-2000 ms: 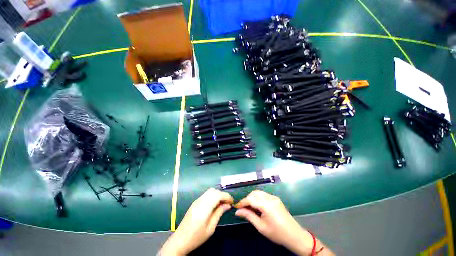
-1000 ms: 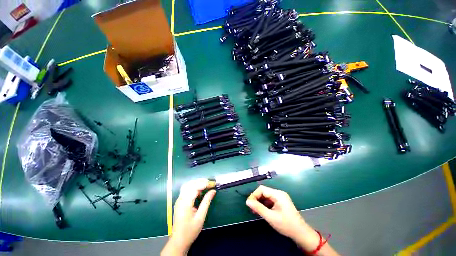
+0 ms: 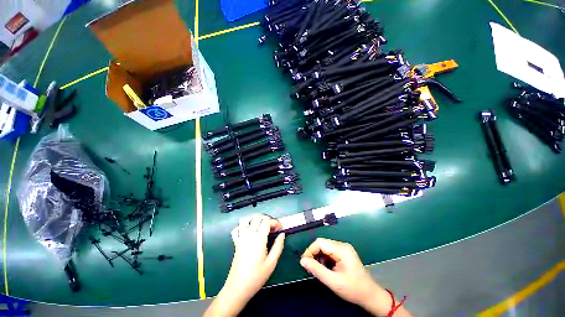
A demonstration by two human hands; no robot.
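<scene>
A black wire harness [image 3: 306,226] lies along the long white measuring template [image 3: 355,207] near the table's front edge. My left hand [image 3: 255,244] grips the harness's left end, which is hidden under the fingers. My right hand [image 3: 337,267] is just below and right of the harness, apart from it. Its fingertips pinch a small thin dark piece, probably a cable tie [image 3: 295,252], mostly hidden by the fingers.
A row of harnesses [image 3: 251,162] lies beyond my left hand, with a large heap [image 3: 372,124] behind the template. Scattered cable ties [image 3: 133,226], a plastic bag [image 3: 59,192] and an open carton [image 3: 179,113] are left. An orange-handled tool [image 3: 438,67] and single harness [image 3: 496,148] are right.
My left hand has closed further over the harness's left end; earlier both hands met in front of the template. My right hand has moved slightly. The whole view has shifted.
</scene>
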